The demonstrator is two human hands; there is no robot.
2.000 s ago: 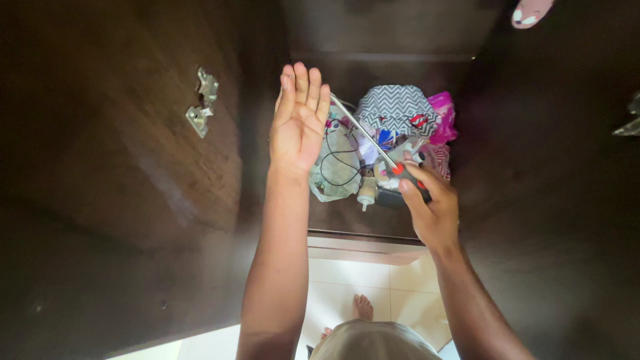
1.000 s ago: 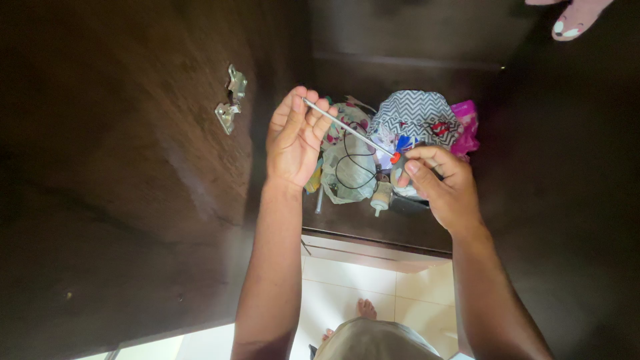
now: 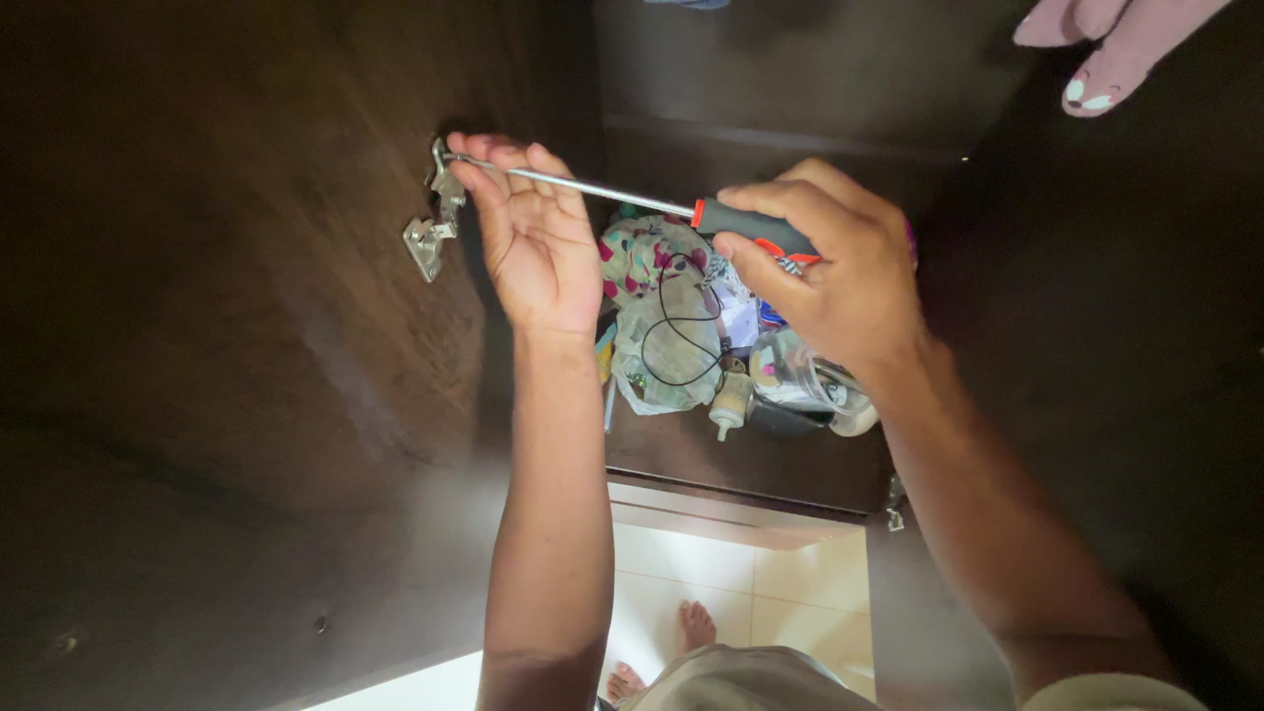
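Note:
My right hand (image 3: 834,257) grips the black and red handle of a long screwdriver (image 3: 602,190). Its metal shaft runs left across the fingers of my left hand (image 3: 538,237), which is palm up. The tip lies between my left thumb and forefinger, beside the upper part of a metal cabinet hinge (image 3: 449,193) on the dark wooden door (image 3: 326,326). Whether a screw sits at the tip is too small to tell.
On the dark cabinet shelf (image 3: 671,444) lie a clear plastic bag (image 3: 662,346) with a black cord, a small bottle (image 3: 731,400), a clear plastic container (image 3: 790,370) and patterned cloth (image 3: 642,252). A pink plush item (image 3: 1116,59) hangs at the upper right. Another hinge (image 3: 896,504) is at the lower right.
The screwdriver has moved left, so its tip is now at the door hinge. My left hand has come up beside that hinge, its fingers at the shaft's end.

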